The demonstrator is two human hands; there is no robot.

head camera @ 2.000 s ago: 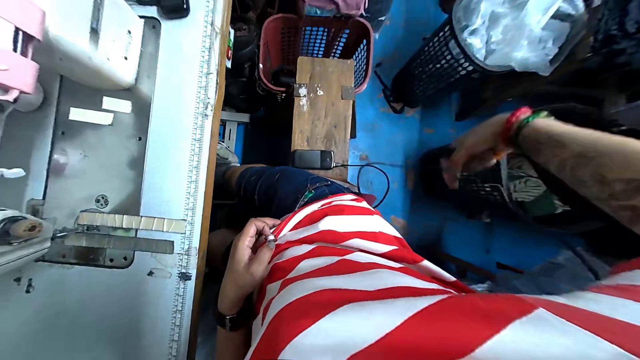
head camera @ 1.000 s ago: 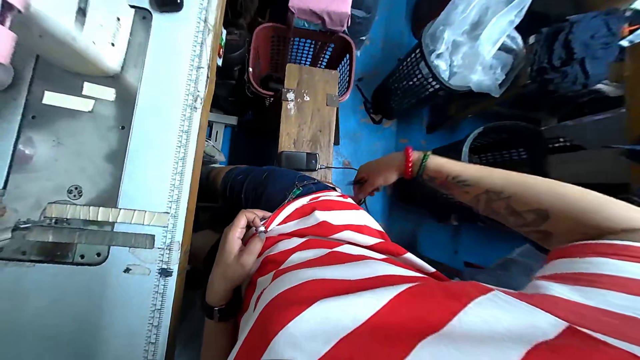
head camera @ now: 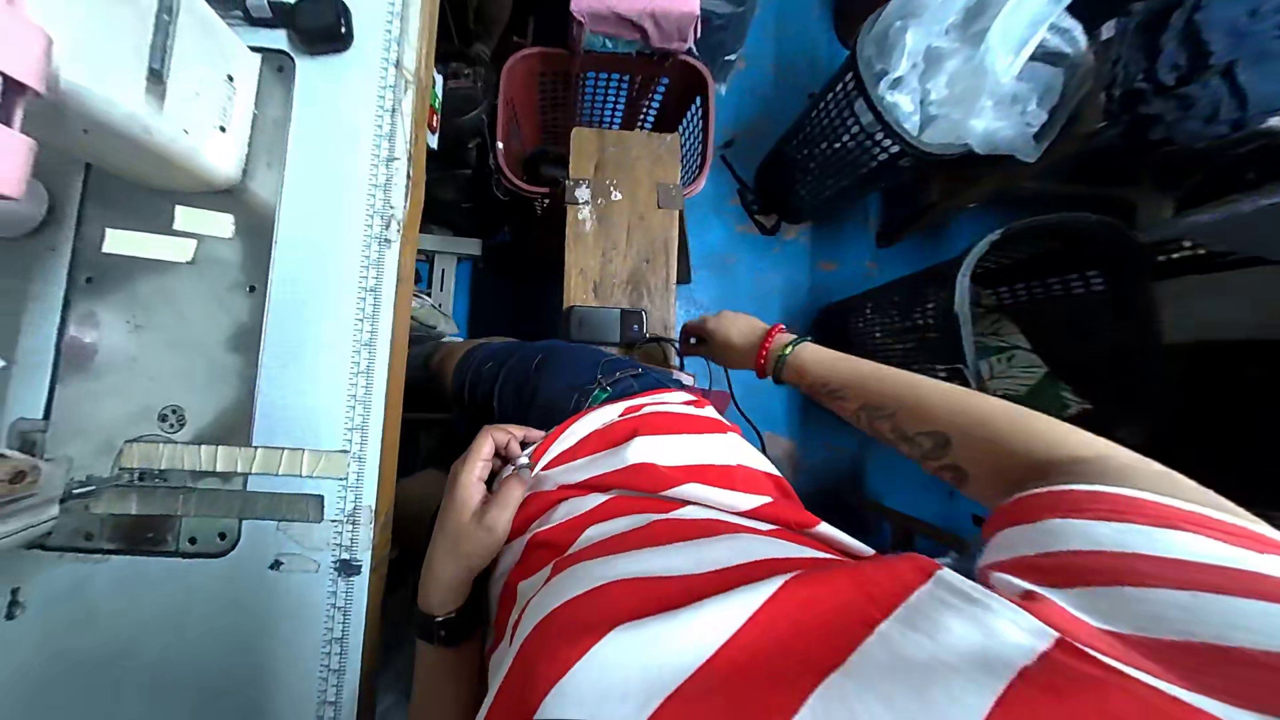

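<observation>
My left hand (head camera: 480, 505), with a dark watch on its wrist, has its fingers curled and pinched at the edge of a red-and-white striped shirt (head camera: 650, 560); a small shiny spot shows at the fingertips. Red and green bracelets circle the wrist of my right hand (head camera: 725, 340). Its fingertips are closed on a thin black cable (head camera: 737, 405) beside the near end of a wooden bench (head camera: 622, 240). A black rectangular device (head camera: 607, 325) lies on that bench end, close to the cable. Dark blue denim (head camera: 535, 385) covers the leg next to it.
A sewing machine (head camera: 150, 100) stands on the worktable (head camera: 320, 400) at left, with a measuring tape along its edge. Beyond the bench is a red plastic basket (head camera: 510, 120). Black baskets, one holding clear plastic (head camera: 970, 90), another (head camera: 900, 315) below it, stand on the blue floor at right.
My right hand has come from over the black basket at right to the cable beside the bench, and its fingers have closed there. My left hand stays at the shirt.
</observation>
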